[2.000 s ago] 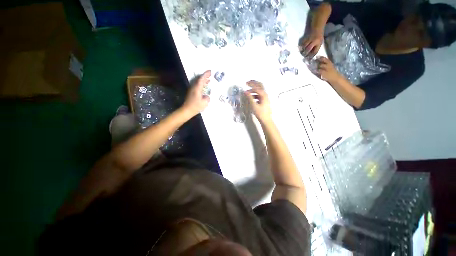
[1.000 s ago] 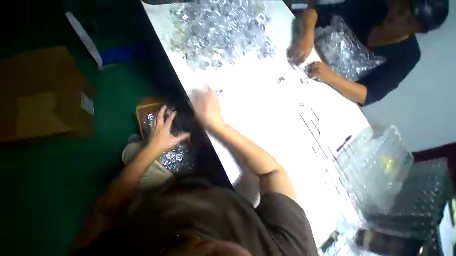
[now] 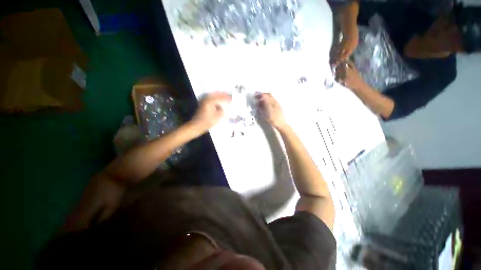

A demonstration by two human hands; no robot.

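Several small clear plastic pieces lie on the white tabletop between my hands; the view is blurred. My left hand is at the table's left edge with fingers bent; whether it holds a piece cannot be told. My right hand is just right of the pieces, fingers curled at a dark-edged spot; its grip is unclear. A large heap of clear pieces lies at the far end. An open brown carton filled with shiny pieces is below the table edge, left of my left hand.
A second person's hands work at the table's right edge beside a clear plastic bag. A pen, clear trays and a dark gridded crate are at the right. A large carton is on the green floor.
My left hand has moved from over the carton back onto the table. My right hand has moved right from the table's left edge. Pieces now lie between my hands.
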